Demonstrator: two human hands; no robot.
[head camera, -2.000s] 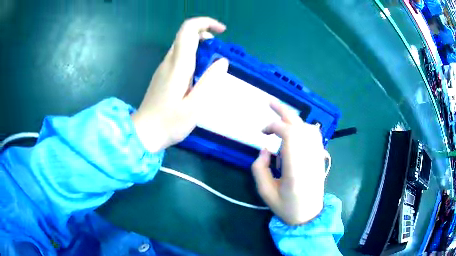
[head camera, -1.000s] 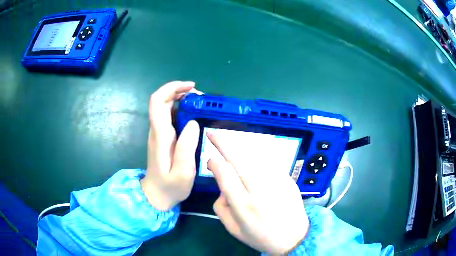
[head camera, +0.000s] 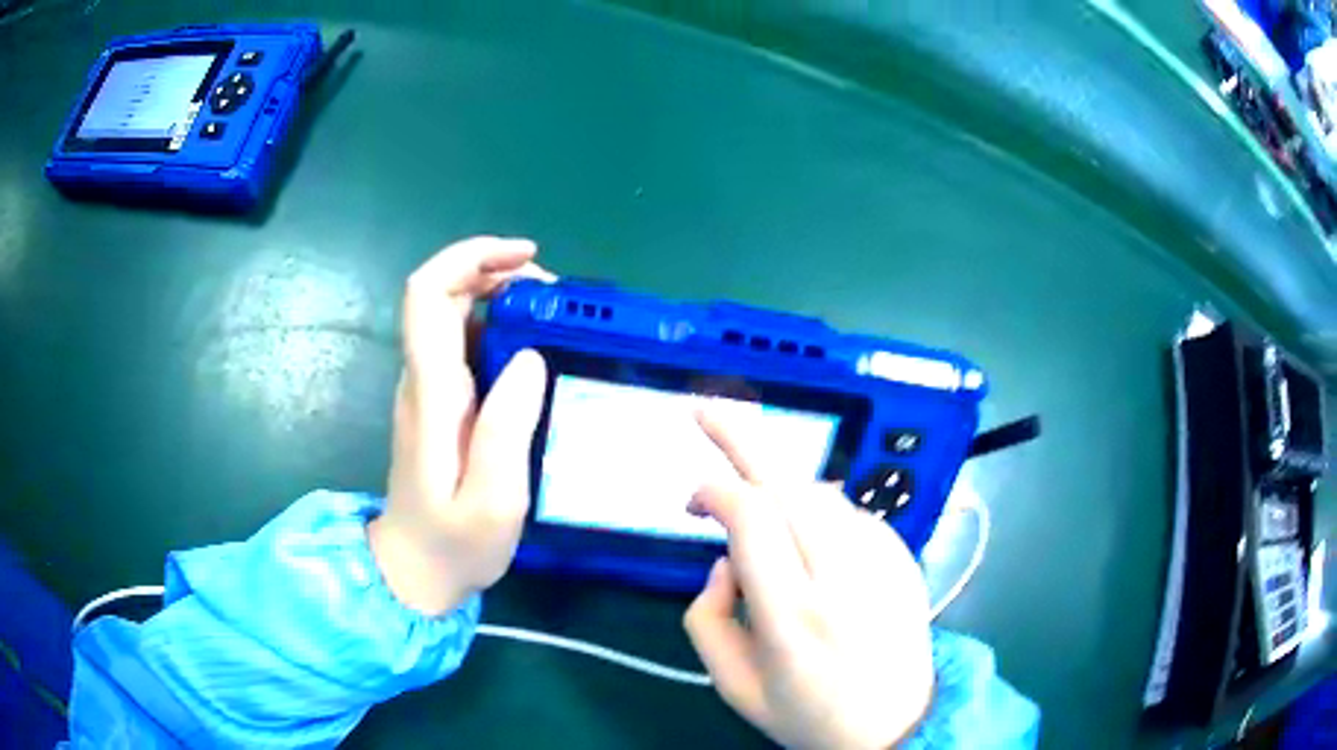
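Observation:
A blue scan tool (head camera: 660, 564) with a lit white touchscreen (head camera: 616, 457) lies tilted slightly in front of me. My left hand (head camera: 458, 440) grips its left end, thumb on the front beside the screen. My right hand (head camera: 814, 601) is over the lower right of the screen, index finger pointing at its middle; whether it touches cannot be told. It covers part of the screen. The keypad (head camera: 886, 492) shows right of the screen. A short black stick (head camera: 1004, 435) juts from the right end. A white cord (head camera: 587, 646) loops below the unit.
A second blue scan tool (head camera: 161, 177) lies at the upper left, screen lit. A black foam tray (head camera: 1211, 528) stands at the right edge, with a silver-grey calculator (head camera: 1283, 593) and a dark device (head camera: 1296, 418). The green mat's raised edge curves along the upper right.
Since a second ago, my right index finger has moved from the screen's upper left to its middle. Earlier, the tool was more steeply slanted and my left thumb was over the screen.

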